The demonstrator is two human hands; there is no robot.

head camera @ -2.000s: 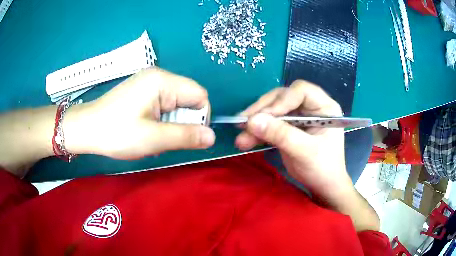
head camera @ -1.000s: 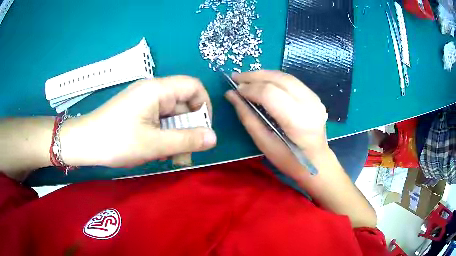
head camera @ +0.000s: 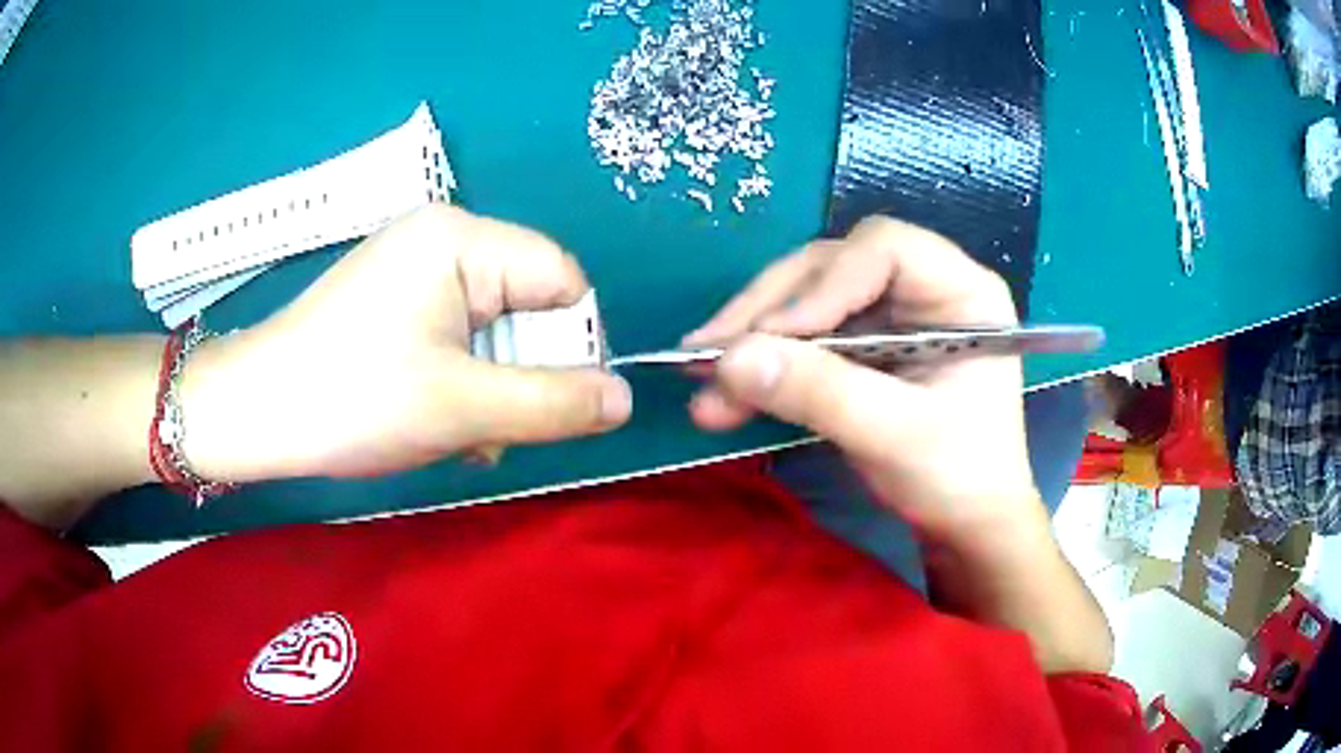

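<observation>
My left hand [head camera: 397, 353] holds a folded white watch strap [head camera: 541, 337] between thumb and fingers. Its lug end with small dark slots faces right. My right hand [head camera: 868, 368] holds slim silver tweezers [head camera: 971, 341] level, with a row of holes in the handle. The tweezer points are at the strap's lug end. Whether a tiny part is between the points cannot be made out. A loose pile of tiny silver-grey metal inserts [head camera: 684, 111] lies on the green mat beyond my hands.
A stack of white straps [head camera: 294, 213] lies at the left. A black ribbed mat [head camera: 941, 133] lies right of the pile. Spare tweezers [head camera: 1172, 140] lie further right, near a red bin [head camera: 1238, 21]. The bench edge curves in front of me. Cartons and red stools stand at lower right.
One second ago the tweezer points were at the pile's near edge. My right hand has since turned and brought them to the strap's lug end. My left hand still holds the strap.
</observation>
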